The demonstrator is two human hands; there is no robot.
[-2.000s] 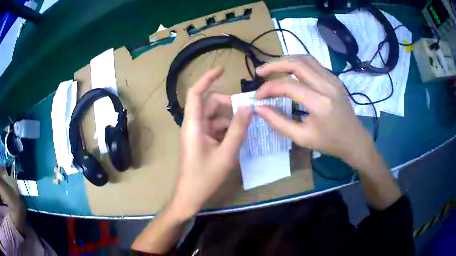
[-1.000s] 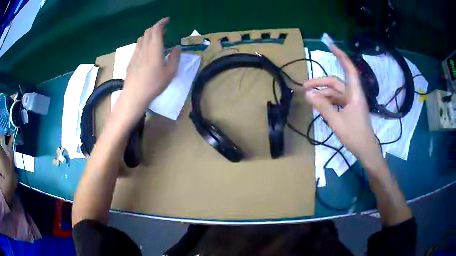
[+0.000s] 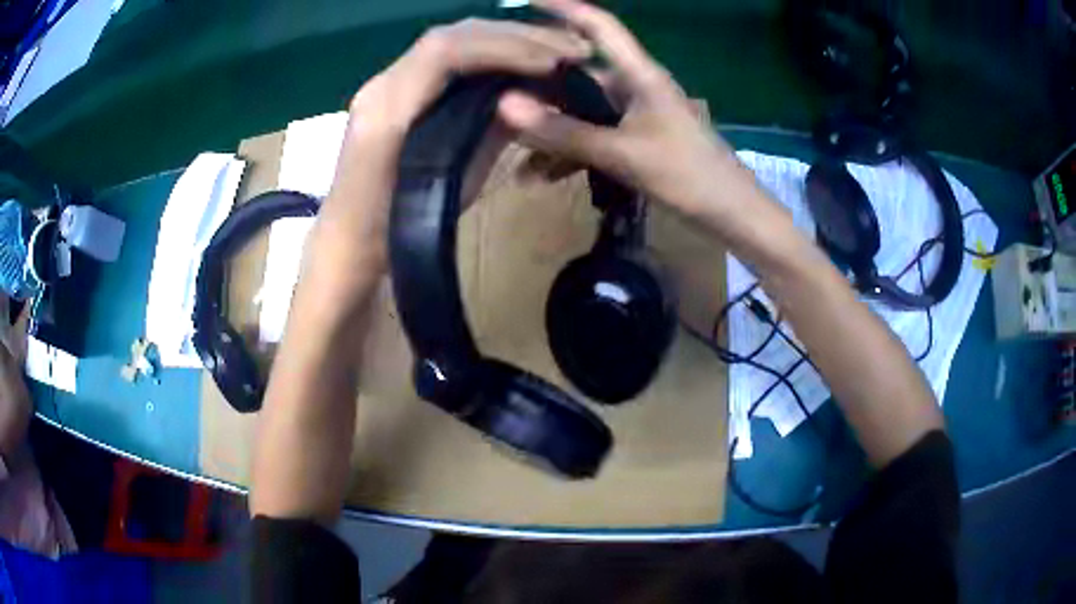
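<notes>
Black over-ear headphones (image 3: pixel 427 254) are in front of me over the tan cardboard mat (image 3: pixel 496 490), with both round cups pointing toward me. My left hand (image 3: pixel 460 71) is curled over the top of the headband. My right hand (image 3: pixel 643 130) is at the right part of the headband, with its fingers around it. Both hands are blurred and some fingertips are hidden behind the band. The right cup hangs with its glossy outer shell facing up.
A second headset (image 3: pixel 230 354) lies at the left beside white papers (image 3: pixel 183 260). At the right, another headset (image 3: pixel 940 242) lies on printed sheets (image 3: pixel 767 201) with a looped black cable (image 3: pixel 773 383). A pale box (image 3: pixel 1024 293) stands far right. Another person's arm shows at the left edge.
The middle headphones lay flat on the cardboard; both hands now hold the headband and the cups have turned. The white sheet once in my hands no longer shows there.
</notes>
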